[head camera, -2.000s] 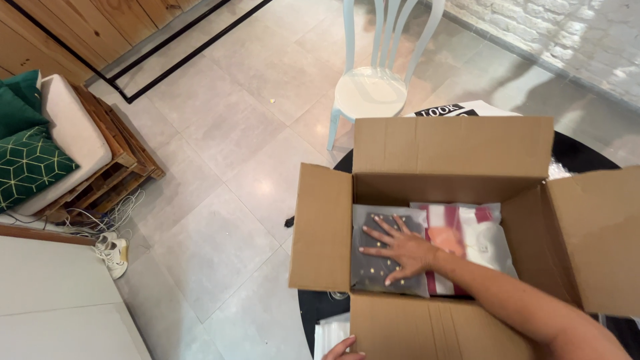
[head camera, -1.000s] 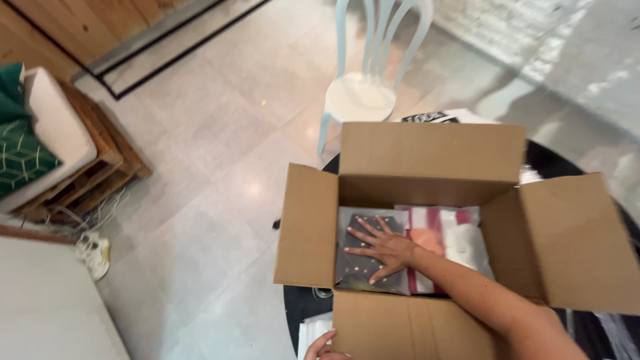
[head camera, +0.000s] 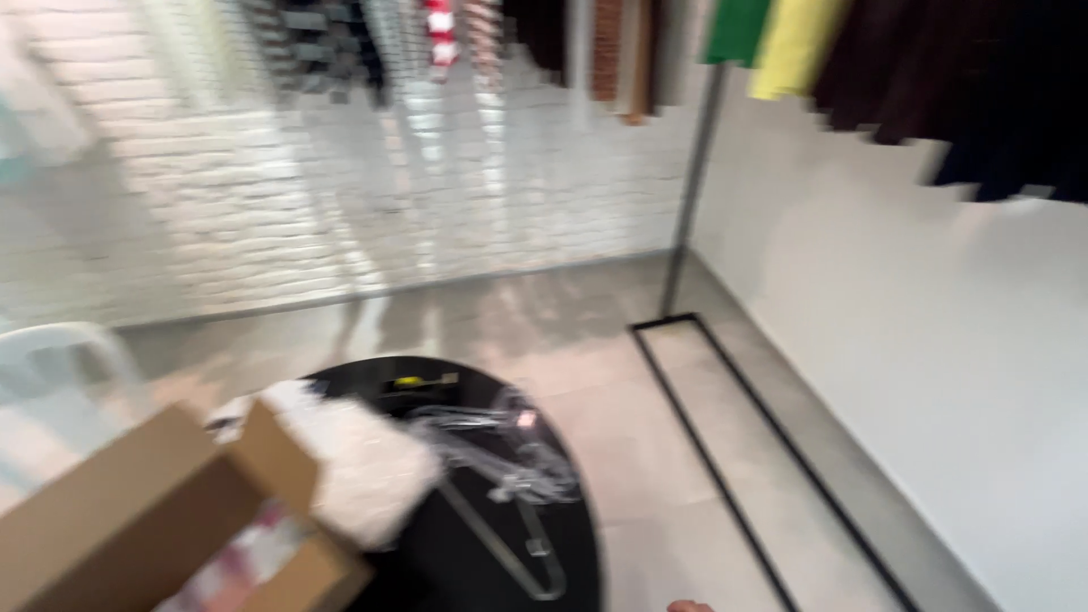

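Blurred fingertips, apparently of my right hand [head camera: 690, 606], show at the bottom edge, right of the black round table [head camera: 586, 544]; whether they hold anything is hidden. My left hand is out of view. An opened cardboard box [head camera: 110, 510] is cut off at the lower left, with packets in clear plastic [head camera: 229, 569], partly pink and white, inside. Beside the box lies a white plastic-wrapped bundle [head camera: 365, 467]. Clear plastic hangers [head camera: 501, 459] are heaped on the table, and a small yellow item [head camera: 408, 382] is near its far edge.
A black metal clothes rack [head camera: 722, 476] stands on the floor at right. Garments [head camera: 901, 76] hang at upper right, and more clothes [head camera: 323, 51] hang along the white brick wall [head camera: 229, 212]. A pale chair [head camera: 59, 391] is at the left edge.
The view has swung far to the right. My right hand, earlier spread on a packet inside the box, is away from it. My left hand, earlier at the box's near flap, has left view.
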